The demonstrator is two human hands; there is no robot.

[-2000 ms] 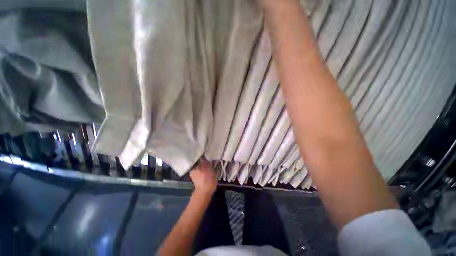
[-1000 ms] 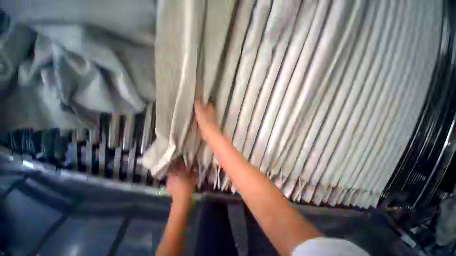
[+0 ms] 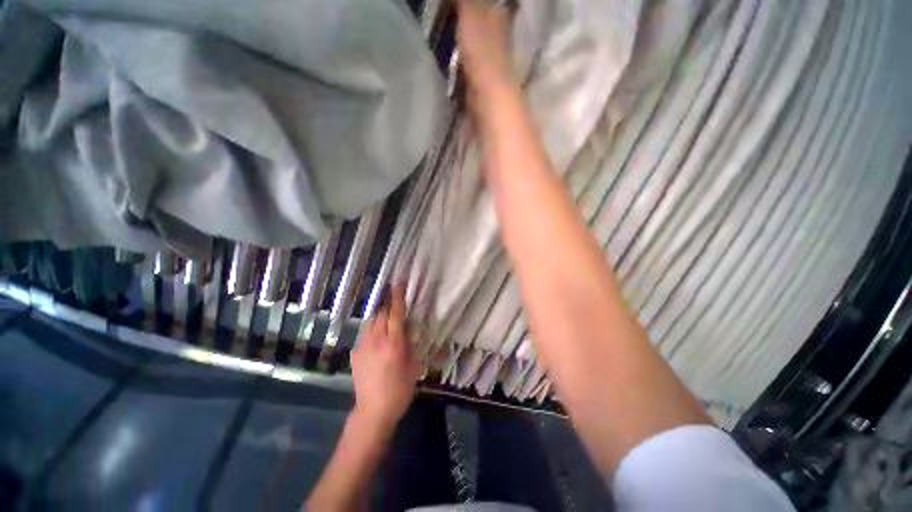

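Observation:
The pale curtain panel (image 3: 455, 245) lies in set pleats (image 3: 720, 220) over the right part of the rack, with pleat ends (image 3: 490, 370) in small V shapes at the front. My left hand (image 3: 385, 355) is at the front end of the leftmost fold, fingers pointing up on the cloth edge; its grip is unclear. My right hand (image 3: 485, 30) is far forward at the top edge, partly cut off, beside the fold; its fingers are blurred. Bare metal bars (image 3: 310, 275) show left of the panel.
A grey cloth bundle (image 3: 260, 110) is heaped over the bars at the upper left. The rack front rail (image 3: 230, 362) curves across below, above a dark blue panel (image 3: 130, 430). Dark bars of another rack (image 3: 850, 350) are at the right, with grey cloth (image 3: 885, 465) at the lower right.
The hanging left folds have been drawn rightward against the pleats, uncovering more bars. My right hand has moved far forward from mid-panel. My left hand has moved slightly right.

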